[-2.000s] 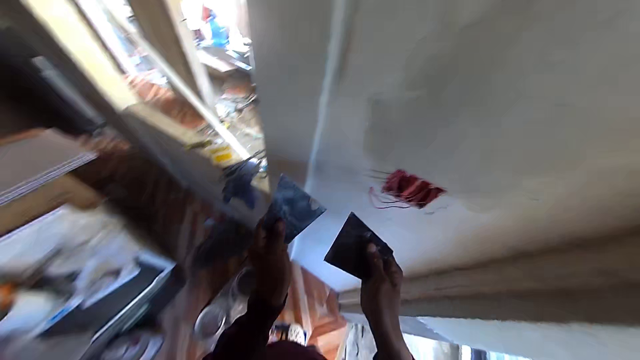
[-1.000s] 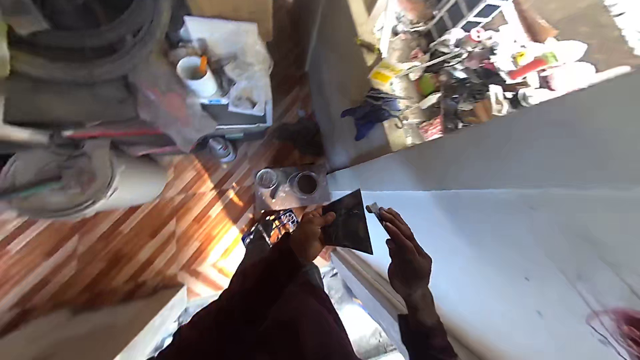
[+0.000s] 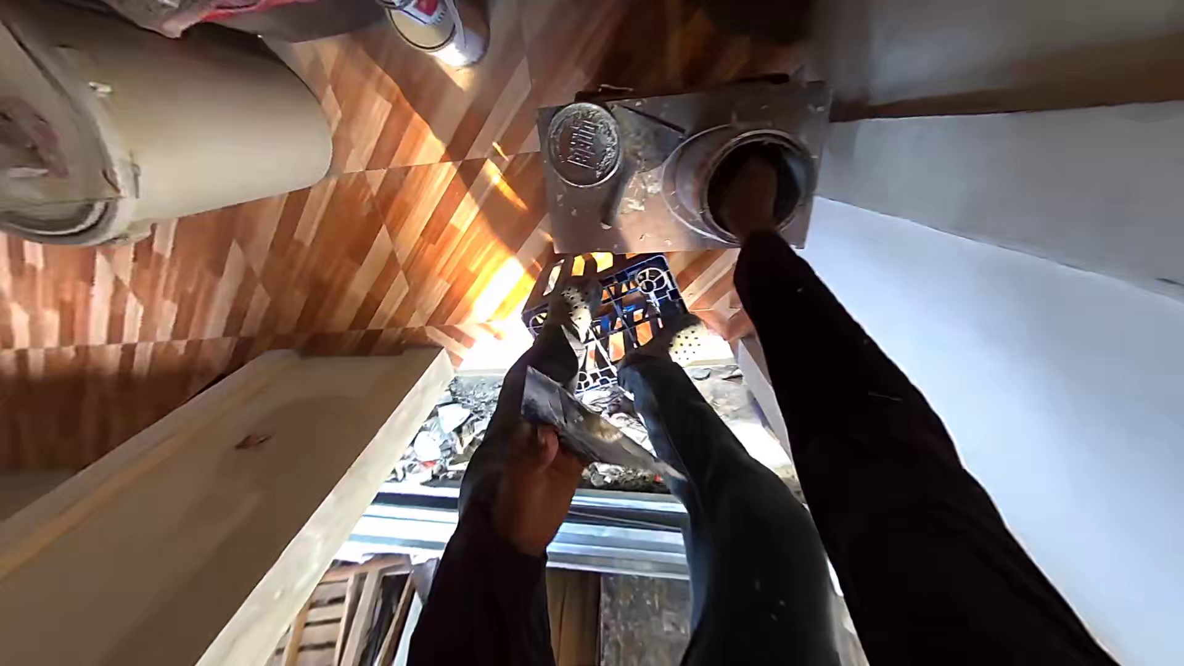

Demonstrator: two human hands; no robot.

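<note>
My left hand (image 3: 536,486) grips a flat metal filling blade (image 3: 601,430), held low in front of my legs. Far to the upper right, my right hand (image 3: 751,190) reaches down into an open round can (image 3: 689,185); its fingers are hidden in the dark inside, so I cannot tell what they hold. The can stands on a flat, stained board (image 3: 638,217). Beside it on the same board is a round tin lid or closed tin (image 3: 584,145) with raised lettering.
My feet stand on a blue plastic crate (image 3: 615,314). A large pale bucket (image 3: 185,129) lies at upper left, a spray can (image 3: 444,32) near it on the patterned floor (image 3: 388,222). A white wall (image 3: 999,277) rises at right, a ledge (image 3: 231,481) at lower left.
The view has swung down to the floor. My right hand, earlier up near the blade in my left hand, has moved away and into the can.
</note>
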